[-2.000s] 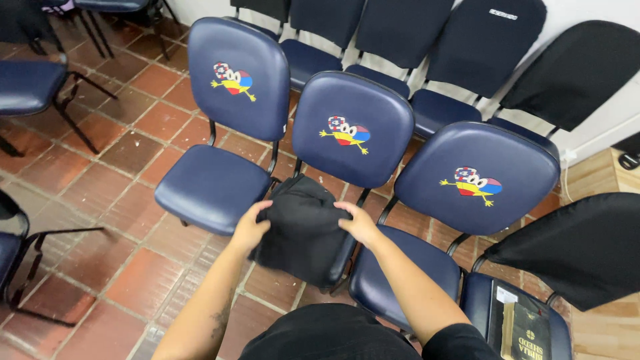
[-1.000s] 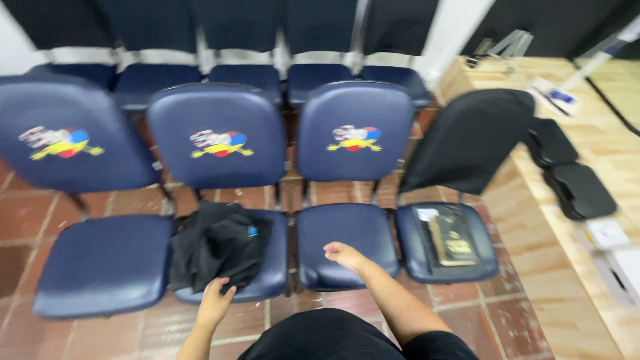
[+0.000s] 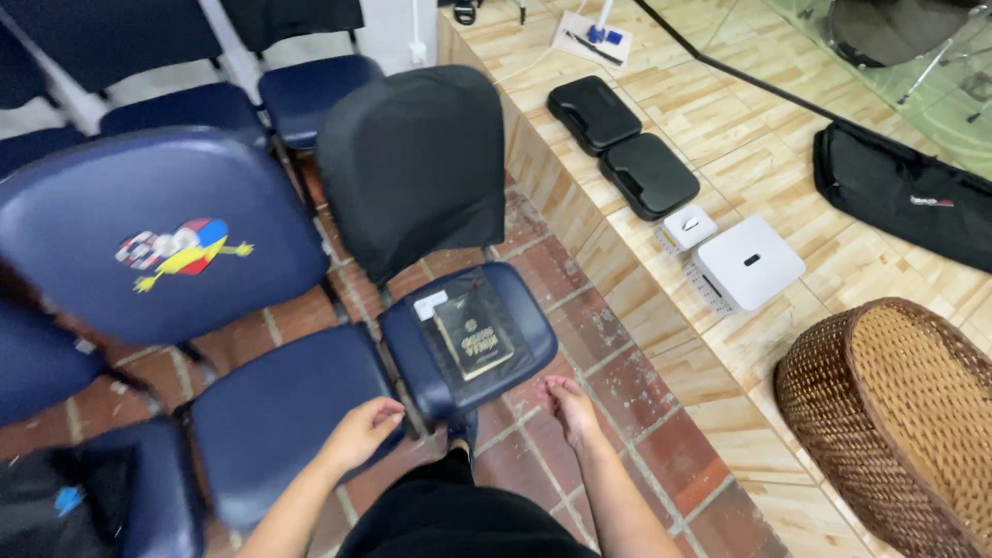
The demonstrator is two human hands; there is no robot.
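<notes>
My left hand point(image 3: 370, 431) hovers over the front of a navy padded chair seat point(image 3: 287, 403), fingers slightly curled with nothing in them. Out past the front right corner of the neighbouring seat point(image 3: 539, 325), my right hand point(image 3: 570, 407) hangs empty above the tiled floor, its fingers loosely bent. A black book with gold lettering point(image 3: 474, 333) lies on that seat, on top of a dark flat cover, with a small white paper point(image 3: 430, 304) by its upper left corner. Black cloth covers this chair's backrest point(image 3: 418, 163). Dark fabric with a blue mark point(image 3: 46, 496) lies on a seat at lower left.
A raised wood-look platform point(image 3: 666, 310) runs along the right, bearing two black cases point(image 3: 595, 112), white perforated boxes point(image 3: 748, 263), a brown wicker basket point(image 3: 852, 387) and a black bag point(image 3: 899, 186). More navy chairs point(image 3: 318, 93) stand behind.
Two seconds ago both hands held the dark fabric; it was let go onto a chair seat, and both hands are now empty. The view has swung right toward the platform.
</notes>
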